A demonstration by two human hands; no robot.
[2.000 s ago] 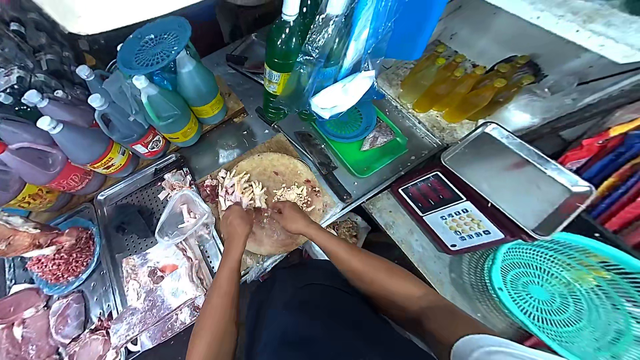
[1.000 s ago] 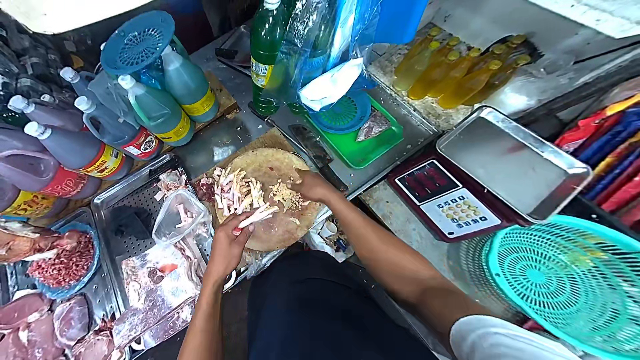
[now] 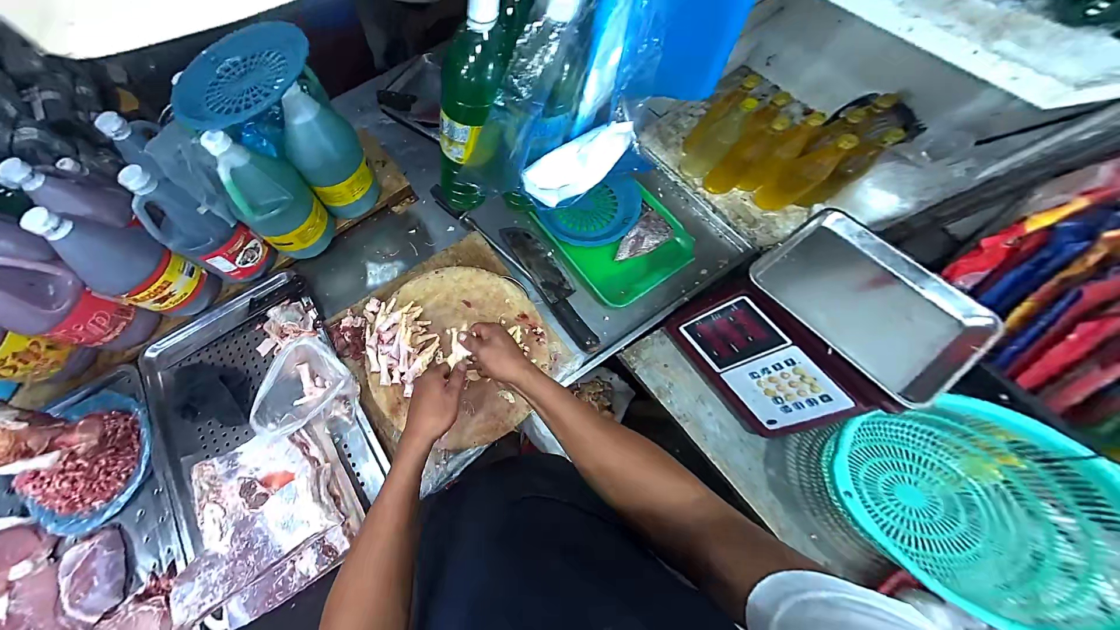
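Note:
A round wooden chopping board (image 3: 468, 416) lies in front of me. Chicken feet (image 3: 398, 343) are heaped on its left part, and small pale pieces (image 3: 528, 339) lie towards its right. My left hand (image 3: 436, 398) is low over the board, its fingertips at the near side of the pale pieces. My right hand (image 3: 499, 352) has its fingers on a pale piece (image 3: 457, 346) near the board's middle; the fingertips of both hands are close together. Whether the left fingers hold anything is hidden. Behind the board a cleaver (image 3: 549, 284) rests on the metal counter.
Left are a perforated metal tray (image 3: 166, 385) with a meat slab (image 3: 262, 499), a clear plastic bag (image 3: 302, 385), and ground meat (image 3: 96, 459). Bottles (image 3: 262, 192) stand behind. A green tray (image 3: 612, 280), a digital scale (image 3: 761, 367) and a turquoise plastic basket (image 3: 919, 490) are at right.
One second ago my left hand held pale chicken feet at the board's near edge, and my right was at the far-right side. Both hands have now come together near the board's middle.

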